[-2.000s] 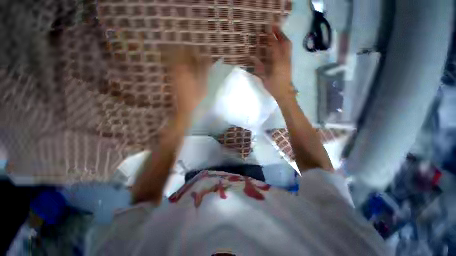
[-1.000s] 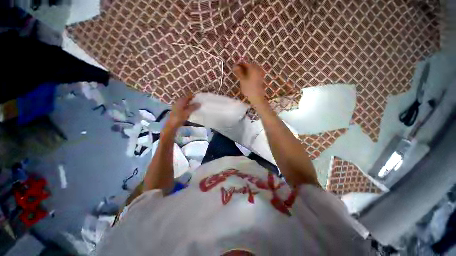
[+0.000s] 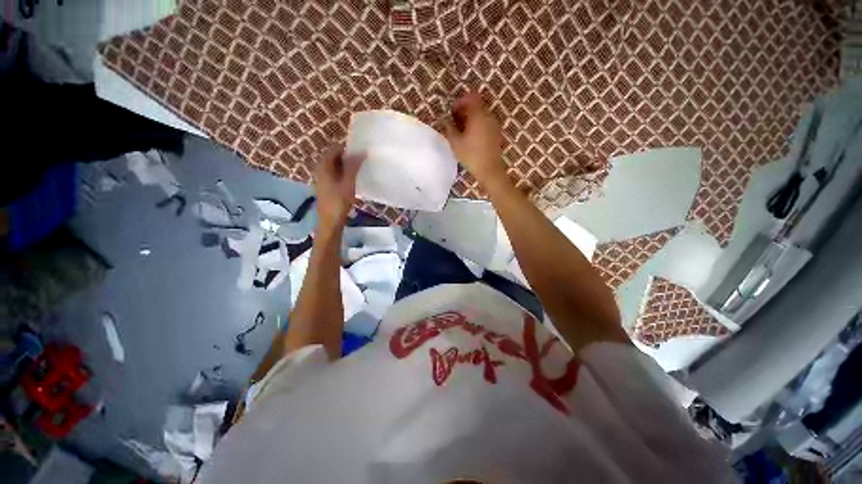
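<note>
A white paper pattern piece (image 3: 402,161) with a curved top edge lies against the brown-red lattice fabric (image 3: 586,76) near its front edge. My left hand (image 3: 337,178) holds the piece by its left edge, with the thumb at the edge. My right hand (image 3: 475,137) is at the piece's upper right, over the fabric, with fingers bent; whether it grips the paper or the fabric I cannot tell. Another pale pattern piece (image 3: 652,189) lies on the fabric to the right.
Black-handled shears (image 3: 784,196) lie at the right. A metal plate (image 3: 756,274) is beside the large grey roll (image 3: 803,331). A cut lattice piece (image 3: 673,312) lies near the front edge. Scraps and a red object (image 3: 59,388) are on the floor at left.
The white piece, curled at the table's front edge a second ago, now shows flatter and higher on the fabric. My left hand has moved up with it. The right hand has shifted slightly.
</note>
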